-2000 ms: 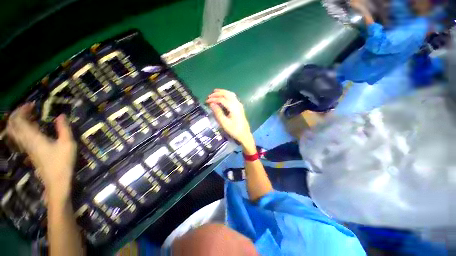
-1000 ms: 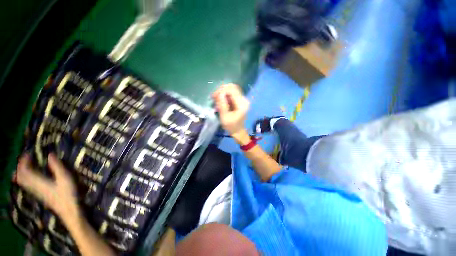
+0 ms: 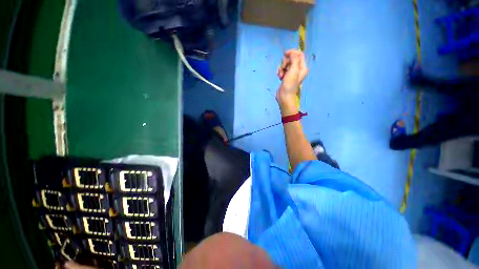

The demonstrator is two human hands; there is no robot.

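Observation:
A black tray (image 3: 163, 210) lies on the green bench at the lower left, with rows of black units in pale metallic frames (image 3: 137, 205). My left hand (image 3: 79, 266) is only a sliver at the bottom edge, over the tray's lower left; its fingers and any hold are hidden. My right hand (image 3: 292, 69) is raised out over the blue floor, away from the tray, fingers curled in. I cannot tell if anything small is in it. A red band (image 3: 294, 117) with a thin cord is on the right wrist.
A whitish sheet (image 3: 167, 167) lies under the tray's far edge. A dark bag-like object with a pale strap (image 3: 197, 71) is at the top by the bench edge. A brown carton (image 3: 276, 13) is at the top. A person's dark-clothed leg (image 3: 436, 128) is at the right. Yellow-black tape crosses the floor.
The view has swung toward the floor, so the tray now sits at the lower left. My left hand has dropped nearly out of the picture. My right hand has moved away from the bench, fingers curled.

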